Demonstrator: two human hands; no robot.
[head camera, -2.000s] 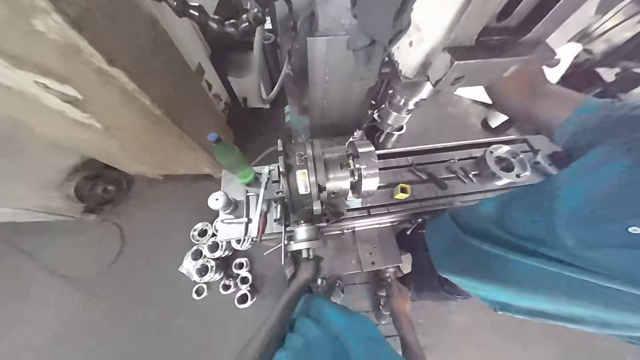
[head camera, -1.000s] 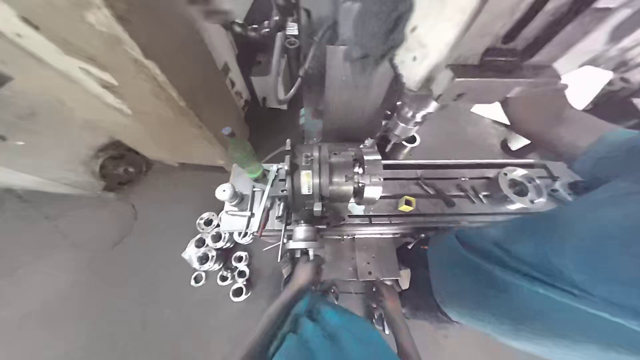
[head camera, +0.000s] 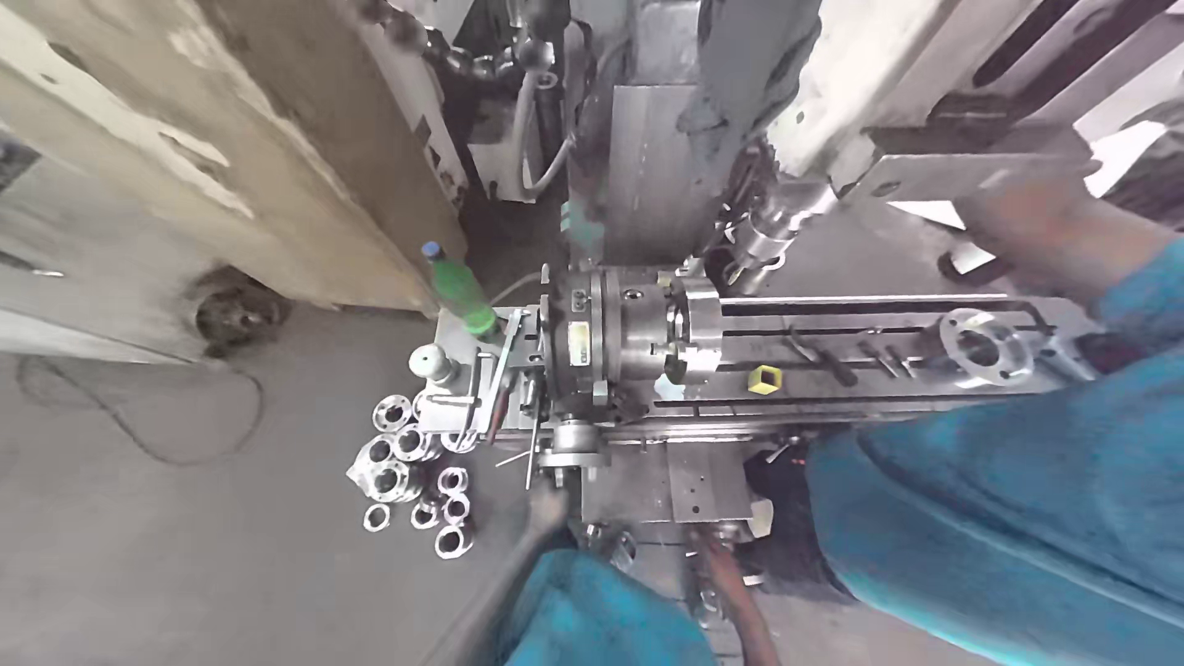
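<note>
My left hand (head camera: 548, 504) is just below the small handwheel (head camera: 573, 458) of a dividing head (head camera: 578, 342); its fingers are blurred, so its grip is unclear. Lower right of it, my right hand (head camera: 710, 544) reaches the front underside of the milling machine's saddle (head camera: 708, 481), beside metal control parts; its fingers are largely hidden. A chuck (head camera: 652, 333) on the dividing head faces right, with a bright metal ring (head camera: 701, 328) at its jaws. The milling spindle (head camera: 772, 227) stands behind, to the upper right of that ring.
The slotted table (head camera: 888, 393) carries a yellow square block (head camera: 765, 379), hand tools (head camera: 823, 356) and a flanged ring (head camera: 985, 347). A green bottle (head camera: 461, 294) and wrenches (head camera: 499, 370) are left. Metal rings (head camera: 393, 481) lie lower left. A co-worker's blue-clothed arm (head camera: 1073, 222) extends at right.
Both my hands stay low by the machine's front. The ring stays at the chuck, and the co-worker's arm remains at the upper right.
</note>
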